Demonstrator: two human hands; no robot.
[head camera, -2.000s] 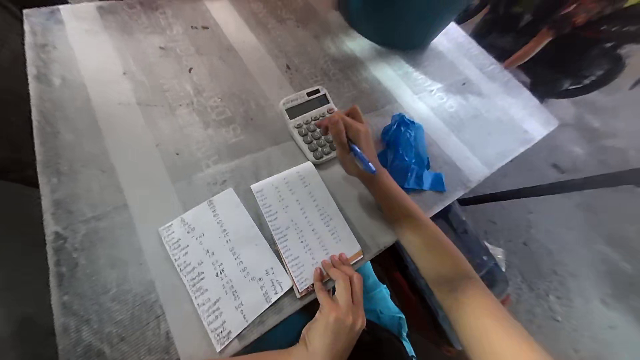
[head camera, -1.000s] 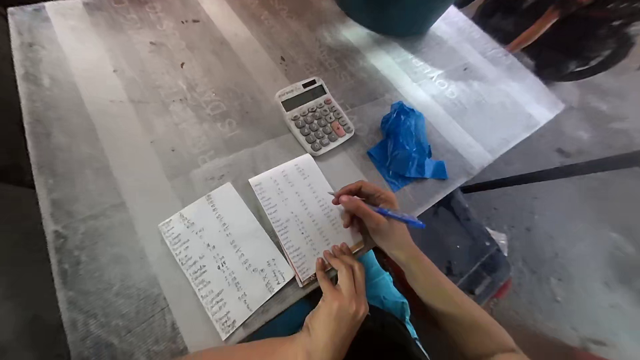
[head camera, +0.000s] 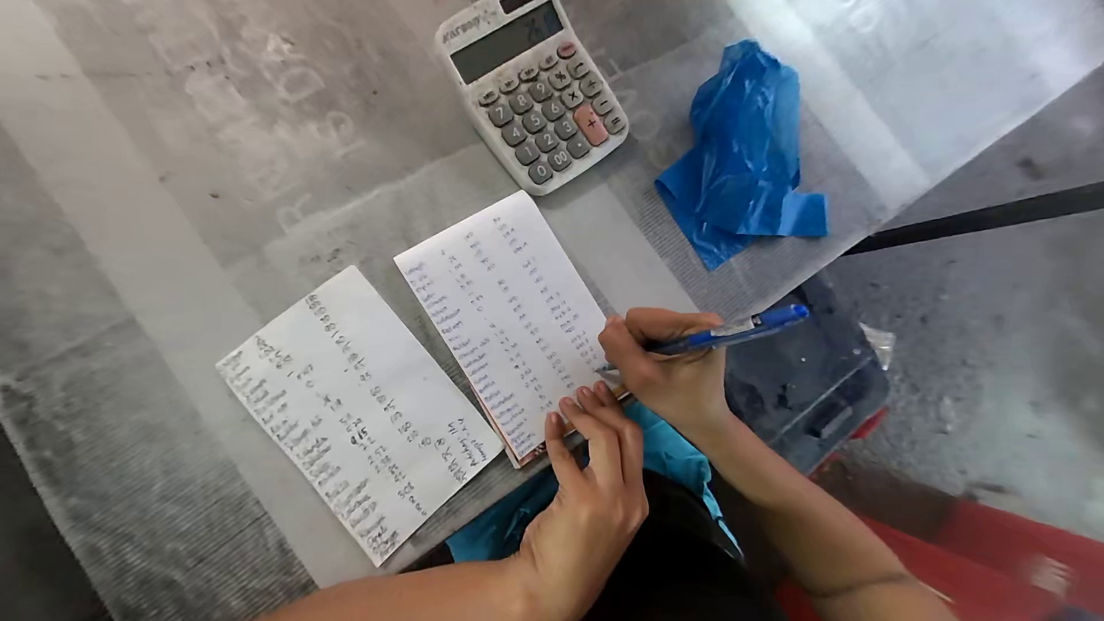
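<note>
A blue pen (head camera: 729, 335) is held in my right hand (head camera: 673, 366), its tip at the lower right edge of a notepad (head camera: 509, 319) covered in handwritten columns. The fingertips of my left hand (head camera: 595, 492) rest on the pad's bottom edge, holding nothing. Left of the pad lies a loose handwritten sheet (head camera: 358, 414). Above the pad, a white calculator (head camera: 543, 99) with grey keys and one pink key lies face up; its display shows some digits.
A crumpled blue plastic bag (head camera: 746, 155) lies on the grey table (head camera: 216, 198), right of the calculator. Below the table's right edge stands a dark container (head camera: 802, 371). Red objects (head camera: 975, 552) are at the lower right.
My right hand was at the calculator two seconds ago; it came down to the notepad with the pen. My left hand stays at the pad's lower edge. The view has moved closer.
</note>
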